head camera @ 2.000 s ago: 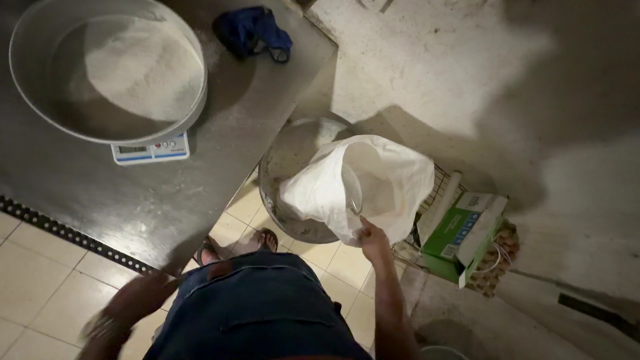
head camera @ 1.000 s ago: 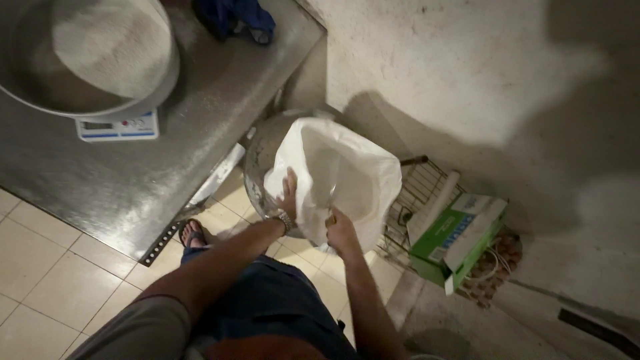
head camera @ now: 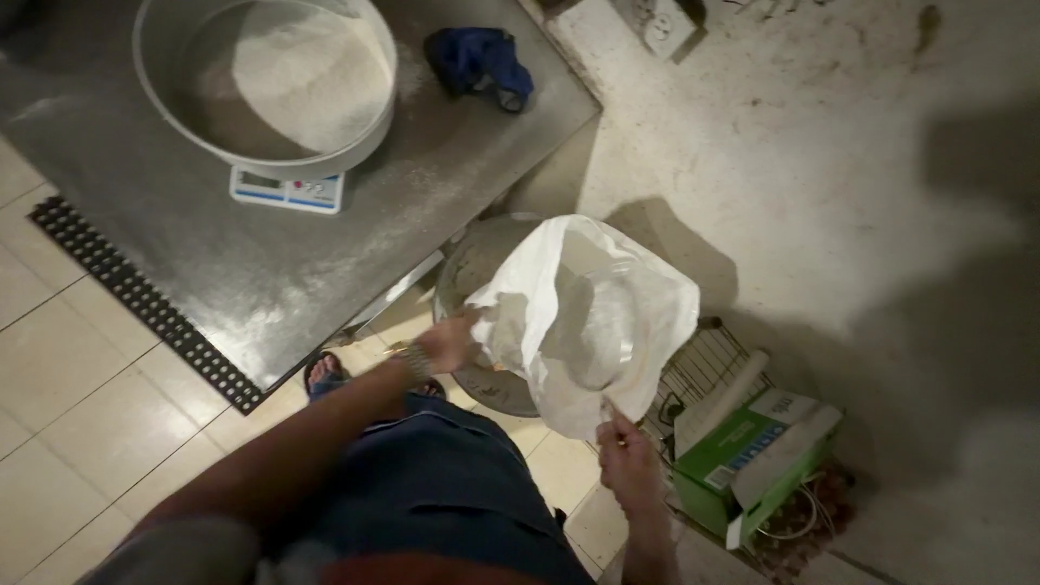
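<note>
A white woven sack (head camera: pixel 520 268) stands with its mouth wide, over or in a round metal container (head camera: pixel 496 398) beside the table. At the sack's left edge, my left hand (head camera: pixel 451 341) grips its material; the fingertips are partly blurred. My right hand (head camera: pixel 626 455) is closed around the handle of a round scoop or pan (head camera: pixel 609 333), whose bowl is inside the sack. What the bowl holds cannot be told. On the steel table, a large round metal pan (head camera: pixel 386 106) containing pale powder rests on a digital kitchen scale (head camera: pixel 313 193).
A blue cloth (head camera: pixel 483 65) lies near the corner of the steel table (head camera: pixel 390 236). Right of the sack are a wire basket (head camera: pixel 699 366) and a green cardboard box (head camera: pixel 723 471) with a white cable. A wall socket (head camera: pixel 666 28) shows at the top.
My left hand, low at the left two seconds ago, has come to the sack and is now at its left edge. My right hand keeps hold of the handle. The sack's mouth has changed shape.
</note>
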